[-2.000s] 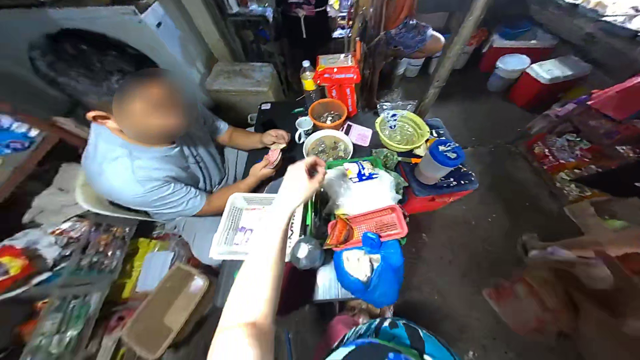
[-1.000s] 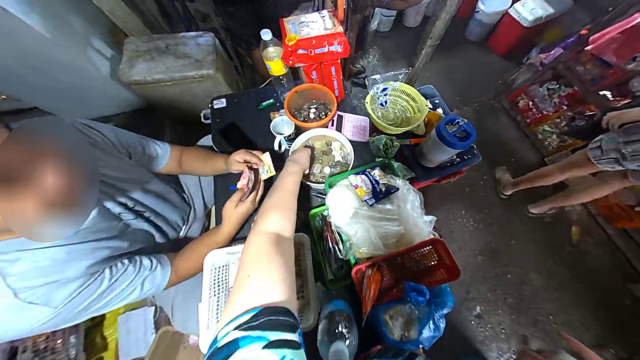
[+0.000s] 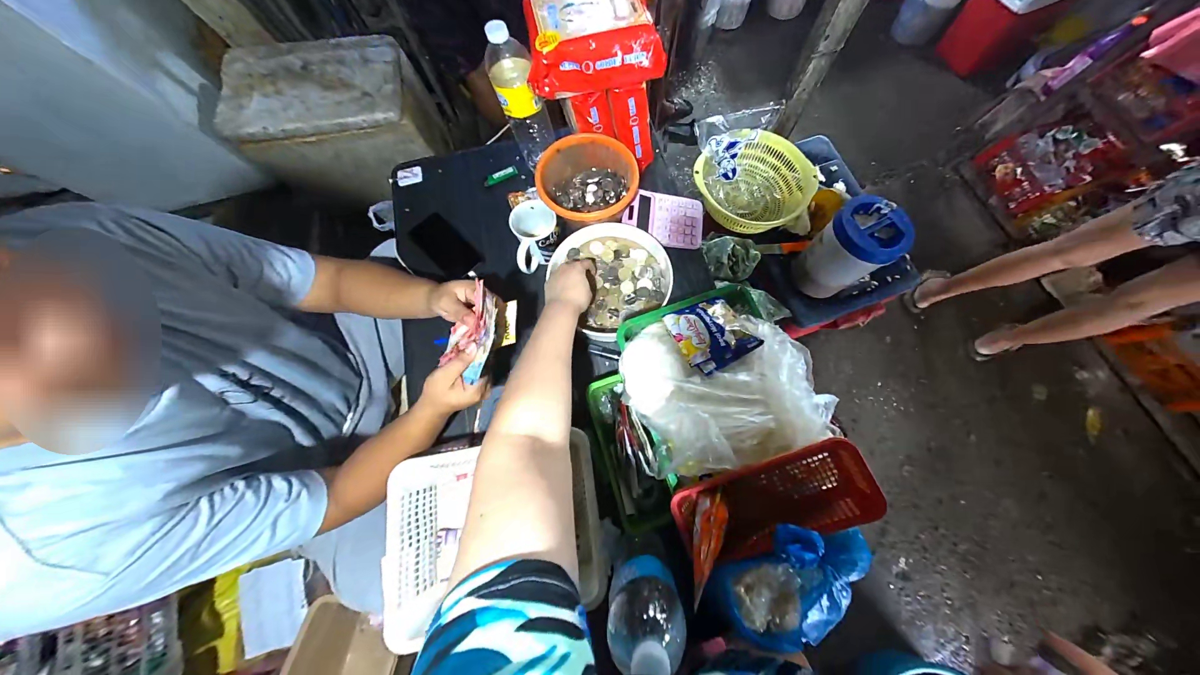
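My left hand reaches into a white round bowl of coins, at its left side. Its fingertips are among the coins, and whether they grip any cannot be seen. My right hand is out of view. An orange bowl holding darker coins stands just behind the white one. Next to the bowls are a white mug and a pink calculator. To the left, a seated person's hands hold a fan of banknotes.
Near my forearm are a white plastic basket, a green basket and a red basket. Plastic bags, a blue bag, a large bottle, a yellow colander and a blue-lidded jug stand around. Another person's legs are at right.
My left hand was raised in front of the bowl two seconds ago and is now down in the coins. The seated person's banknotes are more fanned out. The view has tilted down and nearer.
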